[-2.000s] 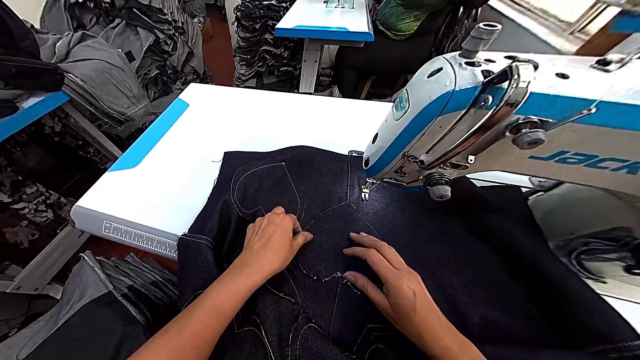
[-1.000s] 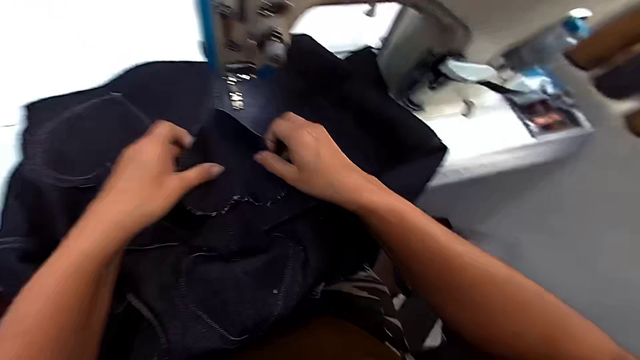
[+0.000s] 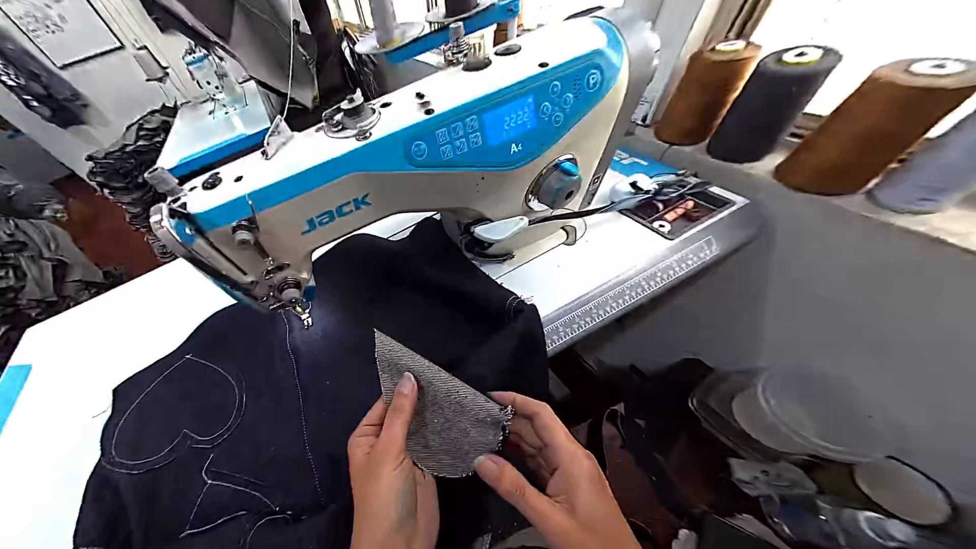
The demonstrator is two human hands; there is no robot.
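Note:
Between my two hands is a small denim piece, its greyish side up, pointed at the top and rounded below. My left hand pinches its left side with the thumb on top; my right hand grips its lower right edge, where the rim is frayed or overcast. Beneath lies dark denim with a pale stitched heart outline at the left and a stitched line running down from the presser foot. A Jack sewing machine stands over this cloth, its needle area above and left of my hands.
A ruler strip runs along the table's front edge. An inset tray holds bobbins and small items. Large thread cones stand at the back right. Plastic containers are below at the right, and piled garments at the far left.
One second ago my hands were on dark cloth near the presser foot; now they hold a separate small piece, greyish side up, above the larger cloth. The view has swung considerably.

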